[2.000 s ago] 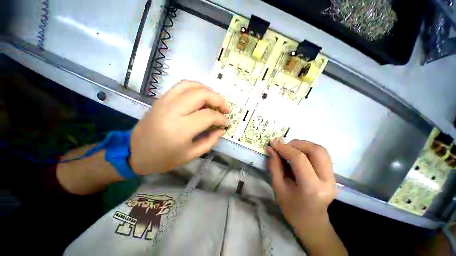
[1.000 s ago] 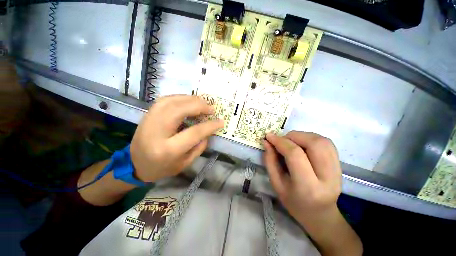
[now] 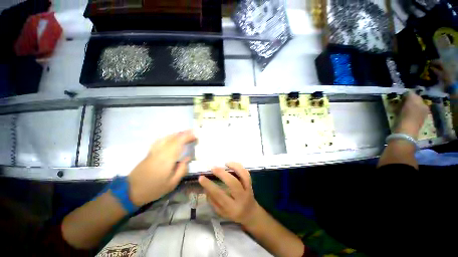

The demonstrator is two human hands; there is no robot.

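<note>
A pale yellow circuit board panel (image 3: pixel 221 111) lies between the rails in front of me. Black parts stand along its far edge, and its lower part is washed out by glare. My left hand (image 3: pixel 163 163), with a blue wrist strap, is blurred at the board's near left side; whether its fingertips hold anything is unclear. My right hand (image 3: pixel 231 193) is at the near rail with its fingers apart and nothing visible in it. A black tray (image 3: pixel 160 62) beyond the far rail holds two heaps of silvery leaded parts.
Another board panel (image 3: pixel 307 123) lies to the right. Farther right, another person's hand (image 3: pixel 414 113) is over a board. Beyond the rail are a shiny grey bag (image 3: pixel 263 30), a blue-filled black bin (image 3: pixel 342 69), a brown-edged parts tray (image 3: pixel 359 25) and a red bin (image 3: pixel 39 37). Dark springs (image 3: pixel 98 135) cross the track left.
The view has swung up and shows more of the shelf. The board stands farther right of the spring. My right fingers have left the board's near edge and spread; my left hand has moved.
</note>
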